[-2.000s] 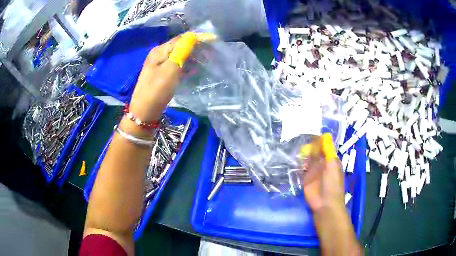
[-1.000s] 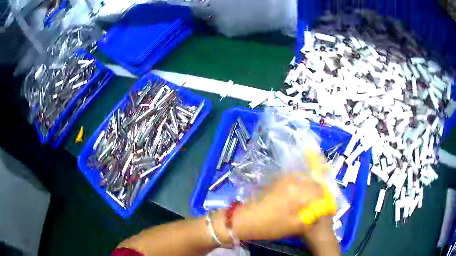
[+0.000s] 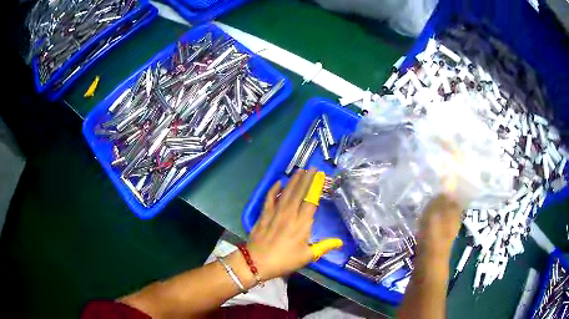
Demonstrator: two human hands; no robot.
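Observation:
A clear plastic bag (image 3: 399, 180) with silver metal tubes inside lies over the right part of the blue work tray (image 3: 259, 202). My right hand (image 3: 442, 215), partly blurred, grips the bag's bright upper right part. My left hand (image 3: 290, 227) wears yellow finger cots and is over the tray's left part, fingers spread, beside the bag. Loose metal tubes (image 3: 309, 149) lie in the tray's upper left corner. More tubes (image 3: 377, 268) lie at its lower edge under the bag.
A blue tray (image 3: 145, 212) full of silver pieces with red bits stands at left, another filled tray (image 3: 47, 87) behind it. White cylinders (image 3: 499, 243) are heaped at right before a blue bin (image 3: 452, 19). A yellow finger cot (image 3: 92, 86) lies on the bench.
The bag was held up and tilted, then pressed low in the tray; now it spreads rightwards over the tray's right side. My left hand has moved off it to the left. The view has shifted.

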